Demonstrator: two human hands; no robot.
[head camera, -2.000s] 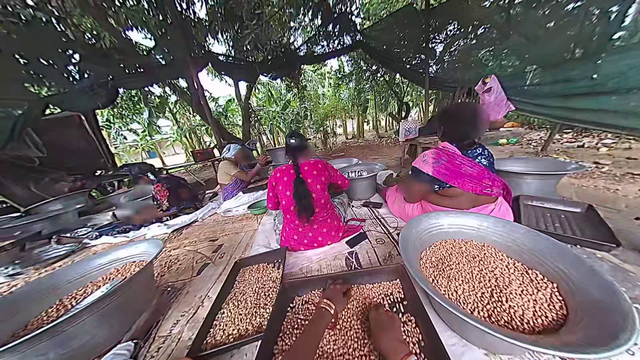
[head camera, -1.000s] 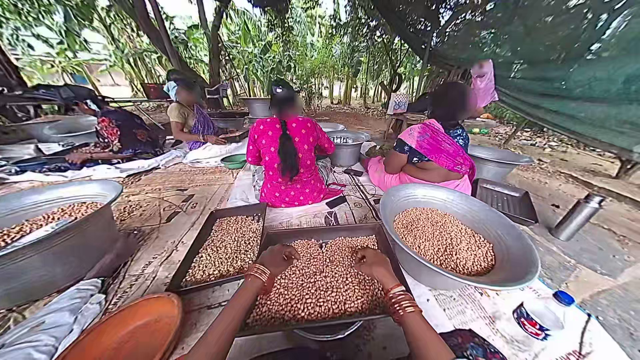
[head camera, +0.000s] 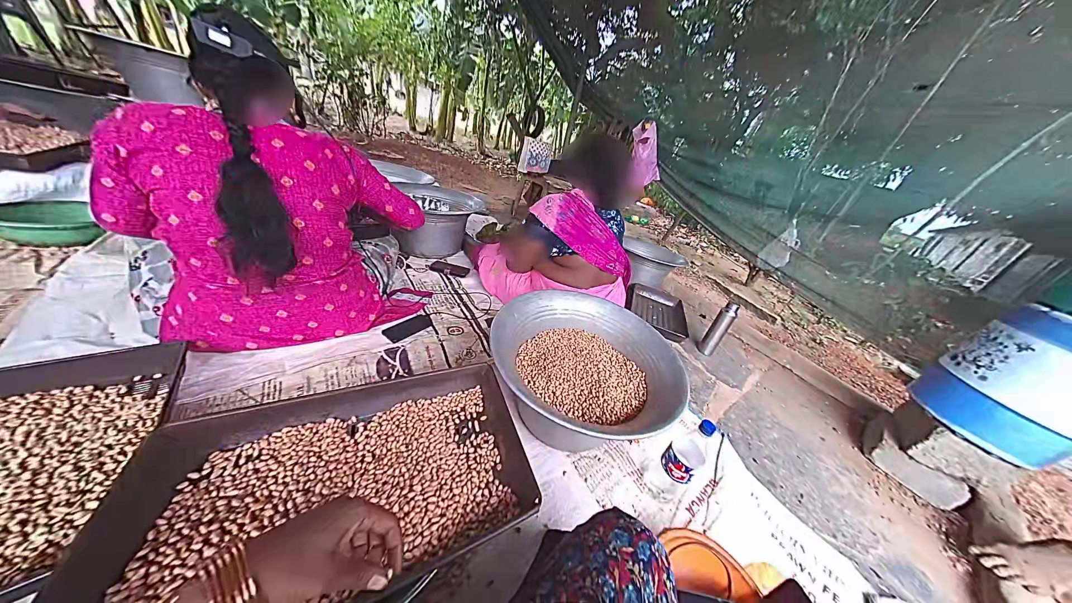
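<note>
My left hand (head camera: 347, 544), with several bangles at the wrist, is over the near edge of a dark metal tray (head camera: 519, 452). Its fingers are curled, and whether anything is inside them is hidden. Light brown nuts or seeds (head camera: 419, 461) cover most of the tray's floor, with bare patches near the far wall and right corner. A second dark tray (head camera: 177, 368) of the same nuts lies against it on the left. A wide aluminium basin (head camera: 511, 335) with a heap of nuts (head camera: 582, 377) stands beyond the right corner. My right hand cannot be made out.
A person in pink (head camera: 243, 226) sits ahead, another (head camera: 561, 243) beyond the basin. Right of it are a plastic bottle (head camera: 687, 452), a steel flask (head camera: 718, 328) and an orange bowl (head camera: 703, 561). At the lower right edge is a hand or foot (head camera: 1030, 569), whose is unclear.
The view has swung right and closer. Both my hands were in the nuts of the tray; now only the left shows, with its fingers curled at the near edge.
</note>
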